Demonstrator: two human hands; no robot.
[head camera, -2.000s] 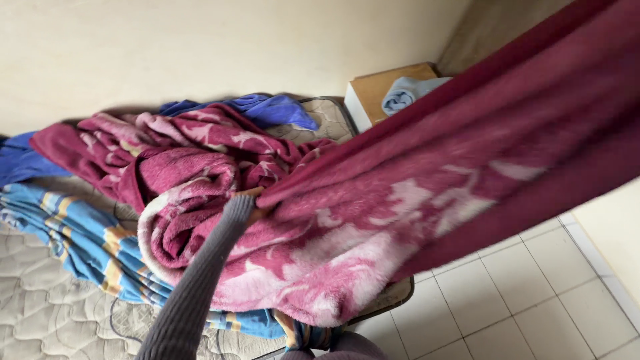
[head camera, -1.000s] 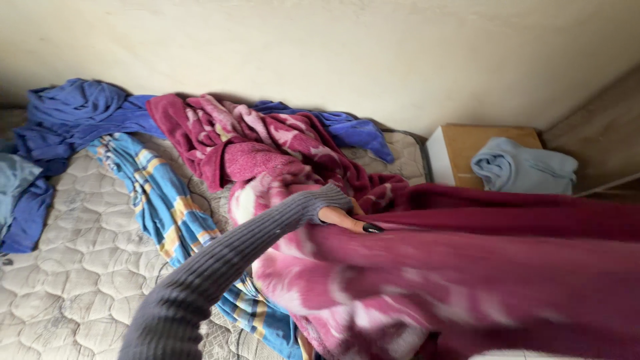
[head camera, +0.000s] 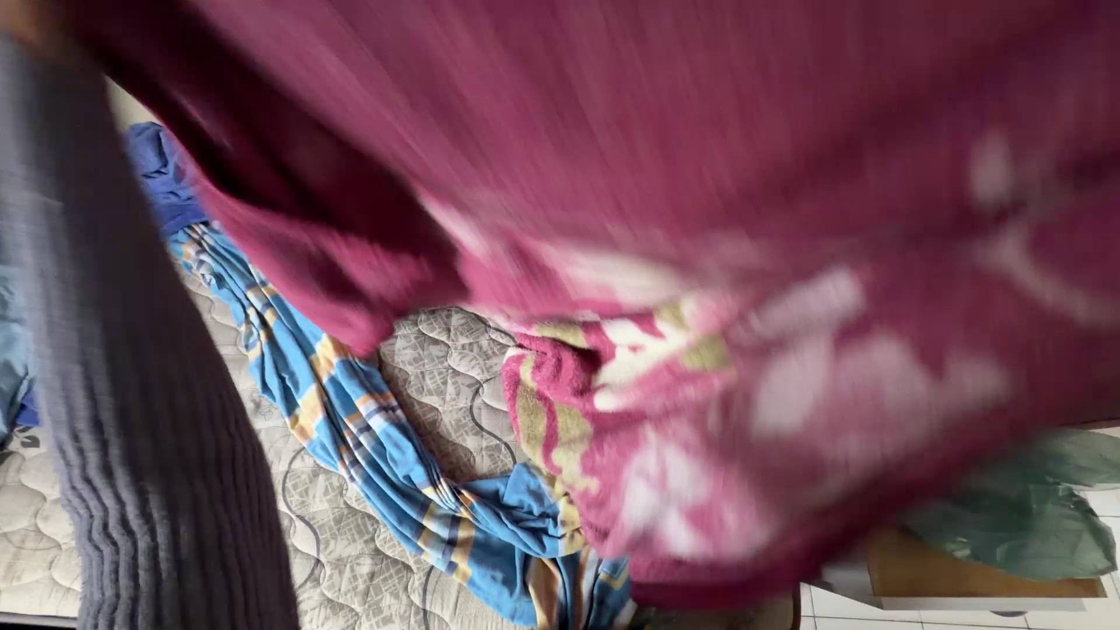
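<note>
A maroon and pink patterned plush blanket (head camera: 700, 175), blurred by motion, hangs spread across most of the view. At the top left corner a small blurred part of my left hand (head camera: 31, 17) shows at the blanket's edge, above my grey ribbed sleeve; its fingers are cut off by the frame. My right hand is out of view. Under the blanket lies a blue, yellow and white striped cloth (head camera: 385, 437), bunched in a long strip on the quilted mattress (head camera: 350, 551). The blanket's lower part hangs over the end of this strip.
A blue cloth (head camera: 162, 175) lies at the upper left, with light blue fabric (head camera: 10, 341) at the left edge. At the lower right are a box-like object with a brown surface (head camera: 954, 569), green translucent plastic (head camera: 1024, 516) and white floor tiles (head camera: 840, 604).
My left hand has moved up to the top left. The blanket, bunched on the mattress before, is now lifted and spread before me, baring some mattress beside the striped cloth. The view has shifted.
</note>
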